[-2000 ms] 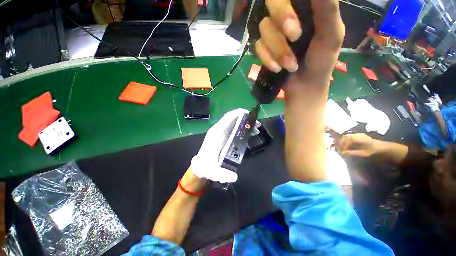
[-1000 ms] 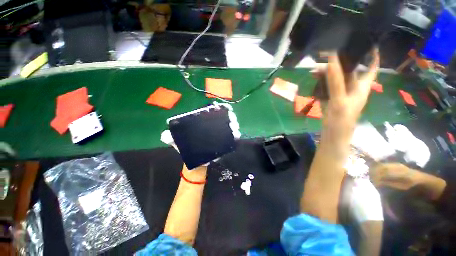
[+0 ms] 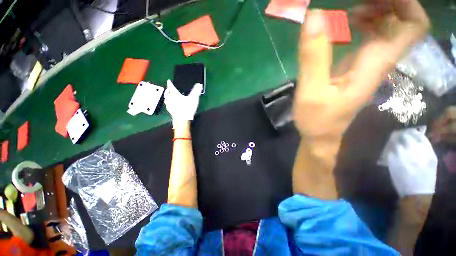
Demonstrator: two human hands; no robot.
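My left hand [image 3: 182,106], in a white glove, is at the near edge of a black unit [image 3: 189,76] on the green belt. Its fingers are spread over that edge; whether they grip it is unclear. A unit with its silver-white plate up [image 3: 146,98] lies just left of it. My right hand [image 3: 345,75] is bare, blurred and raised at the right, with fingers apart and nothing seen in it. Small silver rings [image 3: 223,147] and a tighter cluster of silver parts [image 3: 247,154] lie on the black mat [image 3: 225,190].
A black tray [image 3: 279,106] sits beside my right wrist. A clear bag of hardware [image 3: 112,192] lies at left. Orange pads [image 3: 133,70] and another silver-white unit [image 3: 77,126] are on the belt. At right are a silver hardware heap [image 3: 406,102] and another person's gloved hand [image 3: 412,162].
The screwdriver, earlier in my right hand, is out of view. The unit raised in my left hand is no longer held up; that hand is now down at the belt. The view has shifted and turned.
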